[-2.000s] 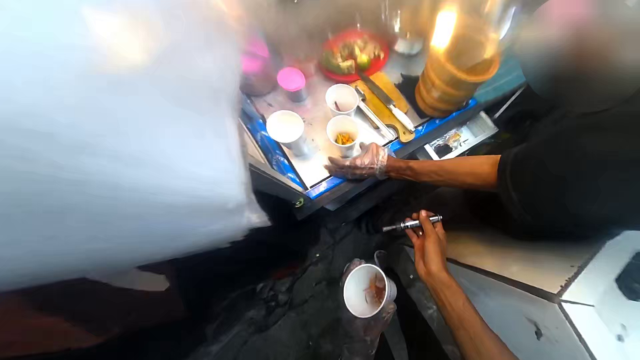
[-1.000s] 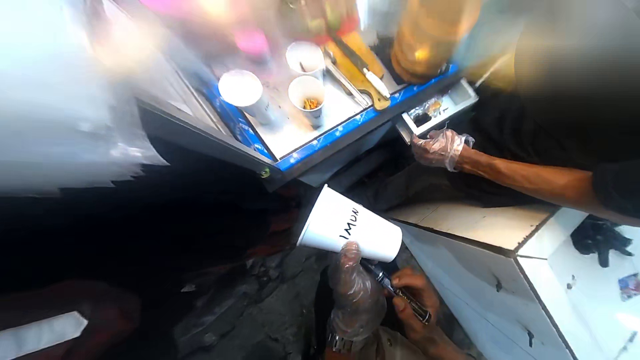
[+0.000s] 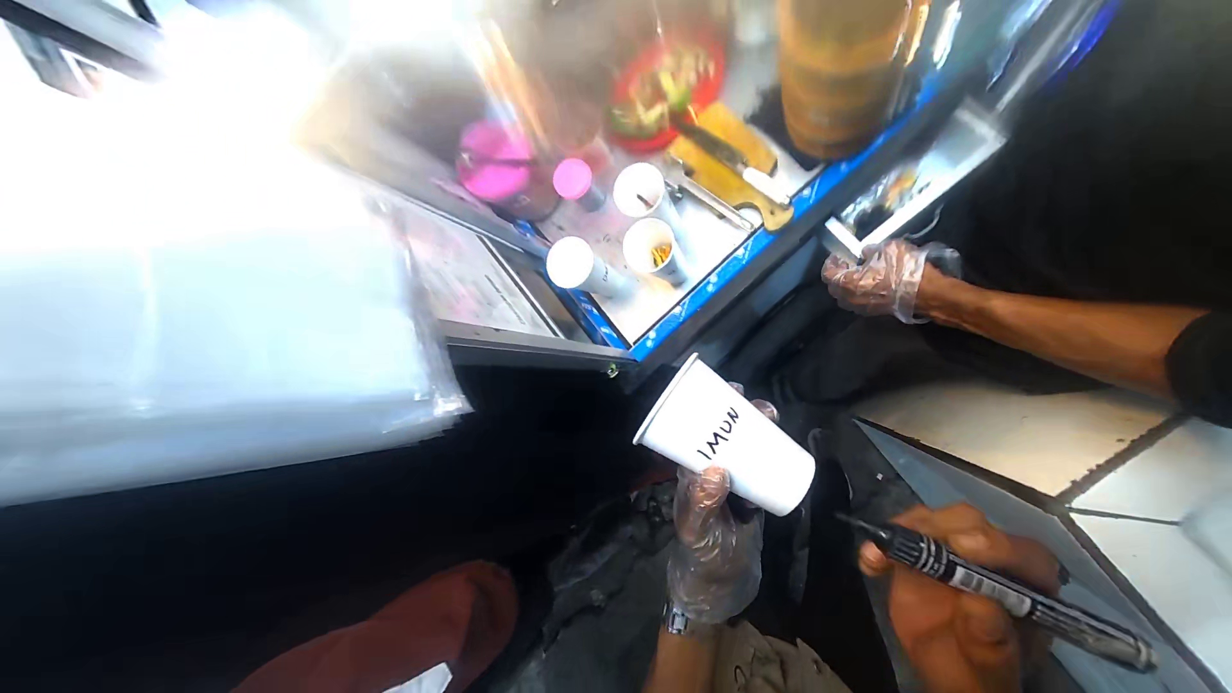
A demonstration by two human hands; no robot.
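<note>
A white paper cup (image 3: 736, 443) with black handwritten letters on its side lies tilted in my left hand (image 3: 717, 539), which wears a clear plastic glove. The fingers wrap around the cup's side, and its inside is turned out of sight. My bare right hand (image 3: 962, 587) grips a black marker pen (image 3: 1011, 597), with the dark tip pointing left toward the cup's base, apart from it. Where the pen's cap is, I cannot tell.
Another person's gloved hand (image 3: 890, 279) is at an open drawer (image 3: 924, 183). On the counter stand white cups (image 3: 570, 262), a pink-lidded container (image 3: 496, 162), a knife (image 3: 731, 159) on a yellow cutting board (image 3: 722, 125) and a red bowl (image 3: 664, 87). Plastic sheeting (image 3: 192, 337) hangs left; tiles lie right.
The marker, against the cup one second ago, is now apart from it at the right. Two seconds ago the cup was upright, showing its inside. The other person's hand has moved from the counter to the drawer.
</note>
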